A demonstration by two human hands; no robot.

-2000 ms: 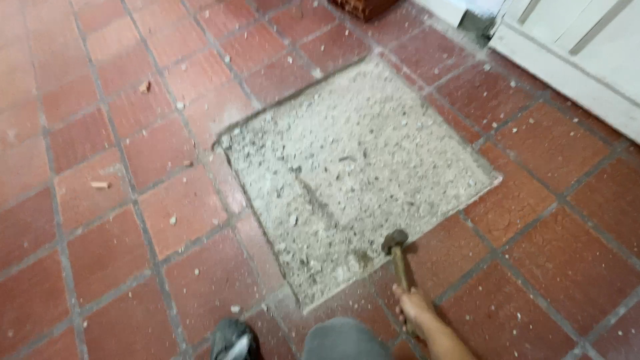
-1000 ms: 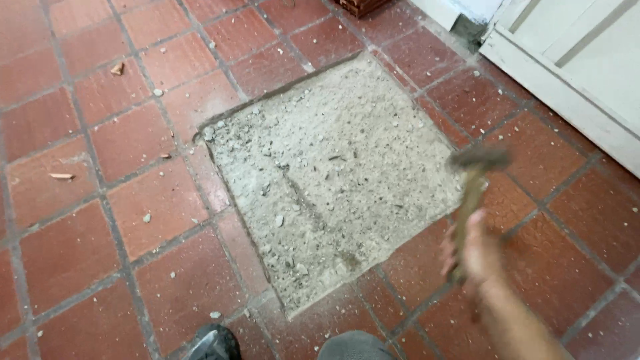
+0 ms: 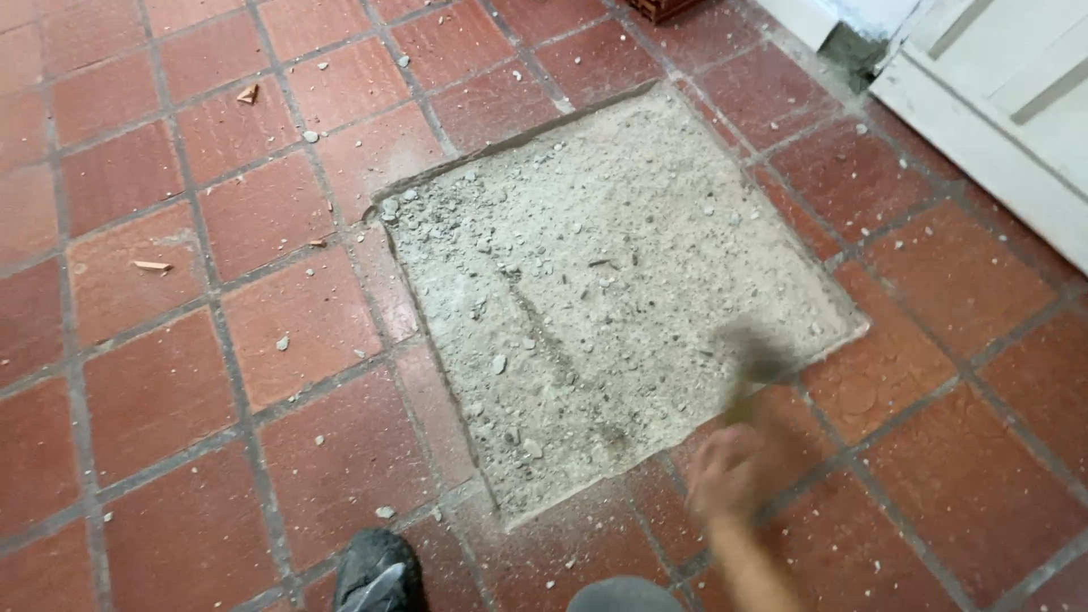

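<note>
My right hand [image 3: 727, 476] is closed around the wooden handle of a hammer [image 3: 756, 353], at the lower right. Both are blurred by motion. The hammer's dark head is over the lower right part of a square recess [image 3: 612, 255] in the tiled floor, where rough grey mortar is exposed. Whether the head touches the mortar cannot be told. Loose mortar chips [image 3: 499, 364] and grit lie in the recess, thickest along its left side. My left hand is out of view.
Red clay floor tiles [image 3: 323, 323] with grey joints surround the recess, strewn with small chips and a tile shard [image 3: 153, 266]. A dark shoe [image 3: 378, 571] and a grey knee [image 3: 623, 595] are at the bottom. A white panelled door [image 3: 994, 127] stands at the upper right.
Two seconds ago the hammer head was at the recess's lower edge; one second ago it was near the right corner. Now it is left of that corner, still in my right hand.
</note>
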